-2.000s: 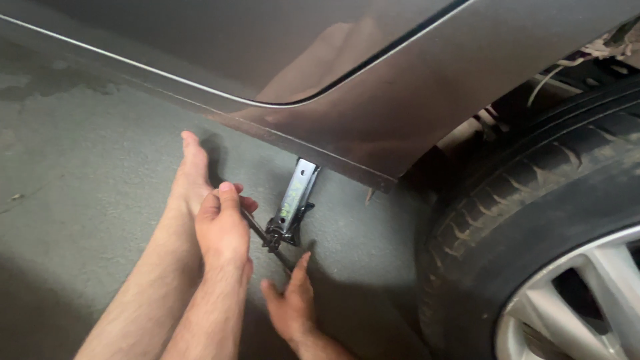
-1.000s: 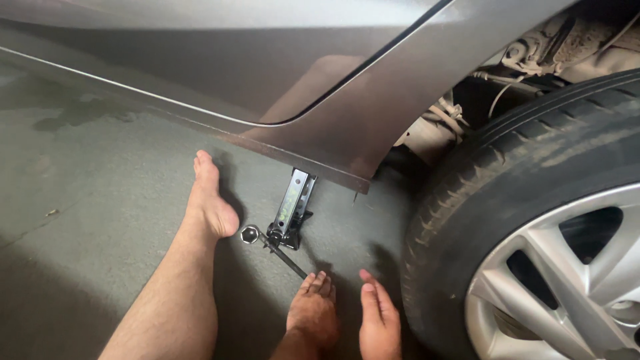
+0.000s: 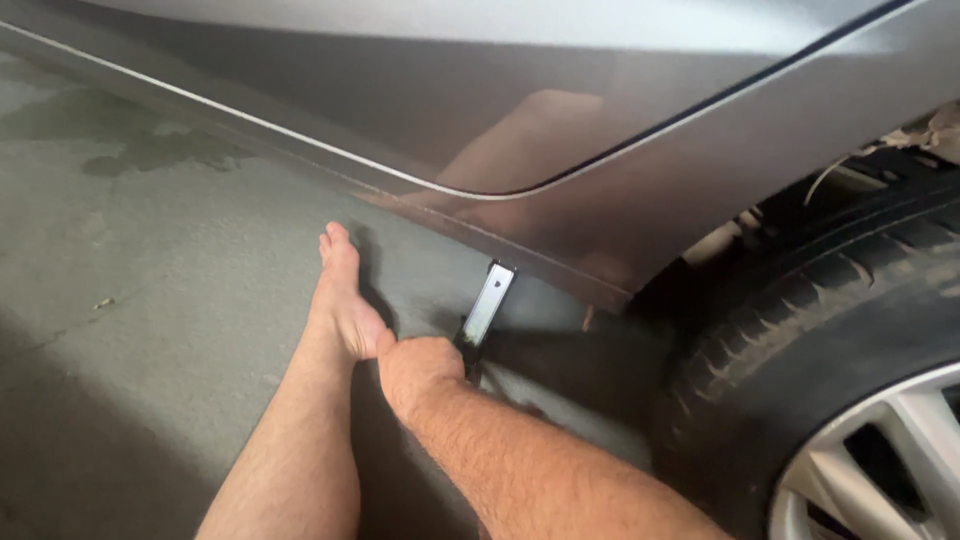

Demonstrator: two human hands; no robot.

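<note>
My right hand reaches in from the lower right, curled into a fist beside the base of a scissor jack, at the socket end of a lug wrench that the hand and forearm hide. The metal scissor jack stands tilted in view under the car's sill; my fist covers part of its lower end. My left hand cannot be made out; only slivers of skin show below my right forearm. A bare foot rests on the floor just left of my fist.
The grey car door spans the top. A tyre with a silver alloy wheel stands at the right. Grey concrete floor lies to the left, with a dark wet-looking patch and a small bit of debris.
A second ago both hands were below and right of the jack, with the wrench's socket end exposed. My right hand has moved up and left and closed there, covering the wrench.
</note>
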